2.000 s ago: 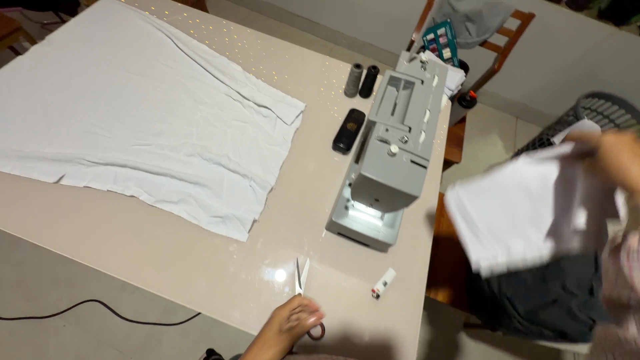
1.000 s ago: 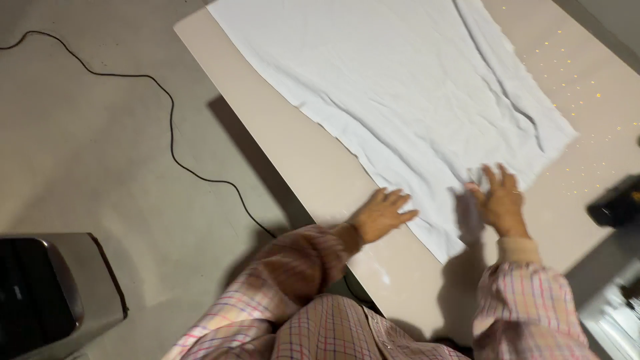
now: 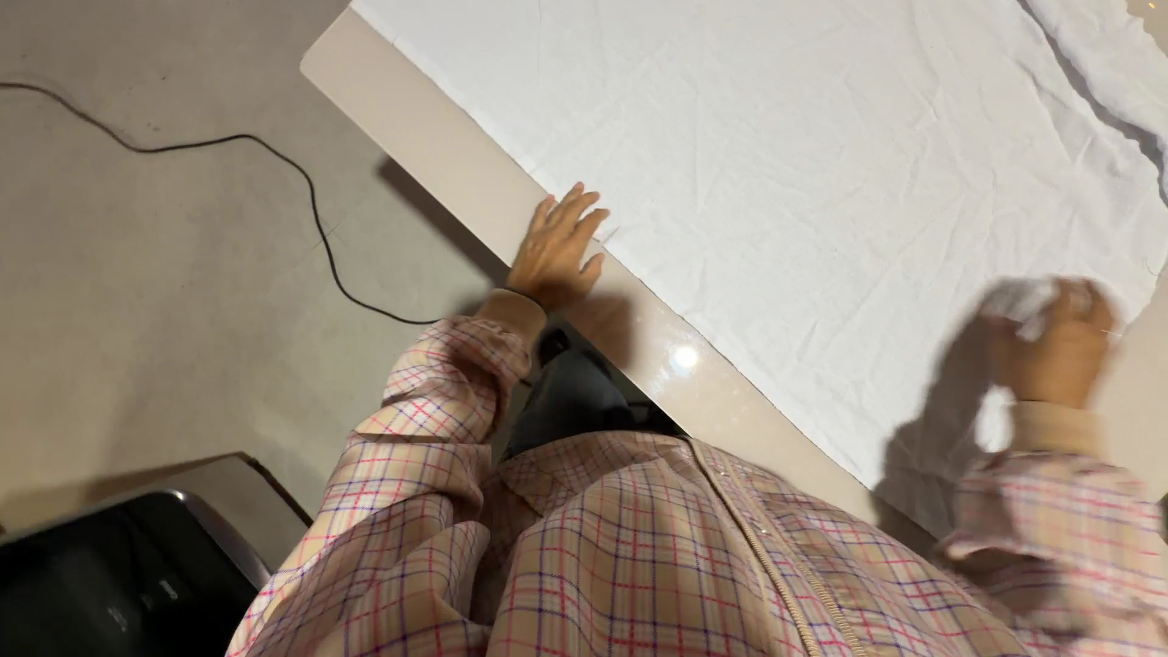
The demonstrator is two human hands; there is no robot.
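A large white cloth [image 3: 776, 164] lies spread and lightly wrinkled over the pale glossy table [image 3: 411, 109], with a raised fold toward the upper right. My left hand [image 3: 558, 246] rests at the near table edge, fingers spread, its fingertips at the cloth's edge and nothing held. Over the right part of the cloth is my right hand [image 3: 1058, 342], blurred, with its fingers bent. Whether it pinches any fabric cannot be told. Its shadow falls on the cloth to its left.
A black cable [image 3: 315, 210] winds across the floor at the left. At the lower left stands a dark glossy-topped appliance or box [image 3: 128, 566]. A dark object [image 3: 584, 392], partly hidden, is below the table edge before my body.
The view has swung left from the sewing machine. Scissors seen in my left hand two seconds ago are no longer in it. My right hand has moved right along the cloth since one second ago.
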